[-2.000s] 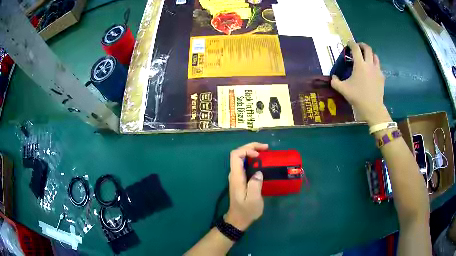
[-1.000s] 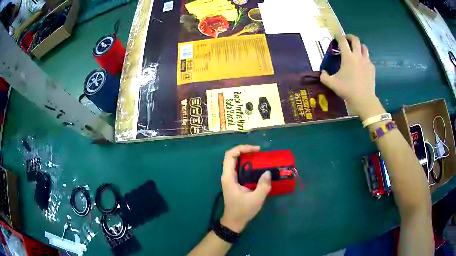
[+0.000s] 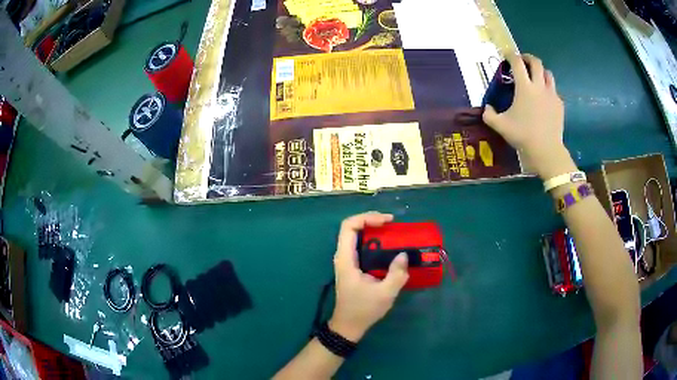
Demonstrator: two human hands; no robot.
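Note:
My left hand [image 3: 365,286] holds a red speaker [image 3: 419,236] on its side at the bench's middle, with my thumb on its black control strip. A small red piece shows at the strip's right end, with thin strands beside it. My right hand [image 3: 531,115] is around a dark blue speaker [image 3: 499,95] on the right side of the flattened printed carton [image 3: 345,85]. Its strap lies to the left on the carton. My fingers hide part of each speaker.
Another red speaker [image 3: 172,73] and dark blue speaker [image 3: 159,126] stand left of the carton, behind a whitish post [image 3: 82,122]. Black rings [image 3: 119,289] and dark pads [image 3: 215,295] lie at left. A test device [image 3: 562,261] and cardboard tray [image 3: 610,169] are at right.
My left thumb has moved right along the control strip of the red speaker. My right hand stays on the dark blue speaker. The view has shifted slightly.

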